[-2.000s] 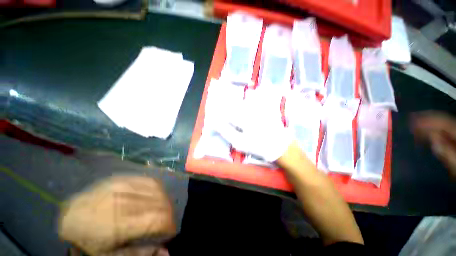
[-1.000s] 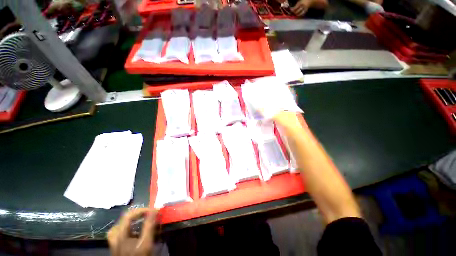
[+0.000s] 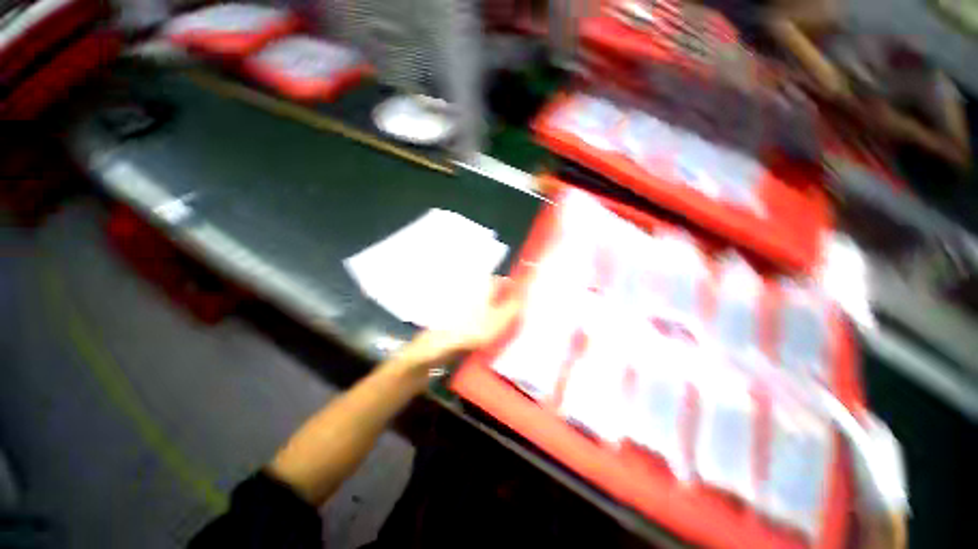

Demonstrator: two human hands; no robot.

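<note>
The red tray [image 3: 536, 413] lies tilted across the view, its pockets filled with bagged phones [image 3: 727, 429] in milky sleeves. My bare left hand [image 3: 477, 320] is between the tray's left edge and a fanned stack of white sleeves [image 3: 424, 263], overlapping the stack's lower right part. Blur hides whether its fingers grip the tray or a sleeve. My right hand [image 3: 879, 466], in a white glove, is at the tray's right edge, partly cut off by the lower picture edge. Its fingers are blurred, and I cannot tell whether it grips.
Behind the tray, another red tray [image 3: 686, 188] holds bagged phones. A white fan base [image 3: 415, 119] stands at the back, with more red trays [image 3: 306, 67] to its left. The dark green bench [image 3: 268, 182] curves away left. Another person's arm [image 3: 810, 59] shows at the upper right.
The view has swung left and tilted. My left hand has moved from the tray's near left corner up beside the sleeve stack. My right hand has moved from the far pockets to the tray's right edge.
</note>
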